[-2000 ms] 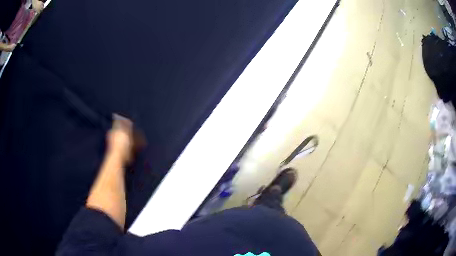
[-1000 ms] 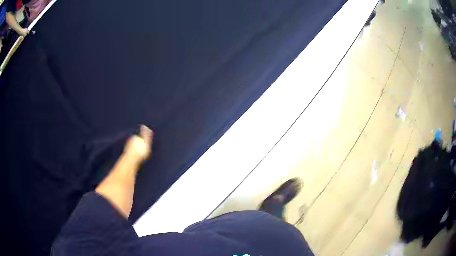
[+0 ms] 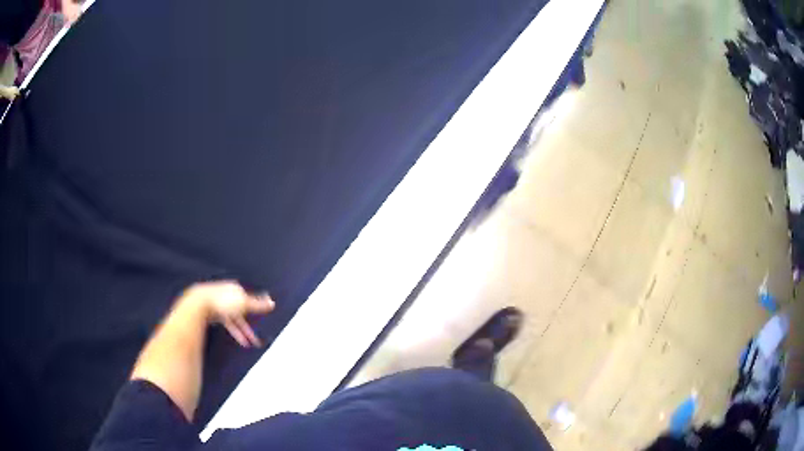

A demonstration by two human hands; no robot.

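A large dark navy or black fabric [image 3: 264,132] covers the table, its long edge running beside the white table margin [image 3: 397,220]. My left hand [image 3: 231,308] is bare and low over the cloth near this edge, with fingers apart and pointing right and down. No cloth shows clearly between the fingers; whether they touch it is hard to tell. A soft fold runs from the far left edge towards my hand, and ripples lie left of it. My right hand is not in view.
A person's hand [image 3: 9,92] and clothing show at the far table edge, upper left. Tiled floor [image 3: 599,238] lies right of the table, with my shoe [image 3: 489,339] on it. Dark, white and blue scraps [image 3: 767,352] are heaped along the right side.
My left hand has moved down and nearer the table margin, and its fingers have spread. The fold beside it now runs lower. The view has shifted along the table and floor.
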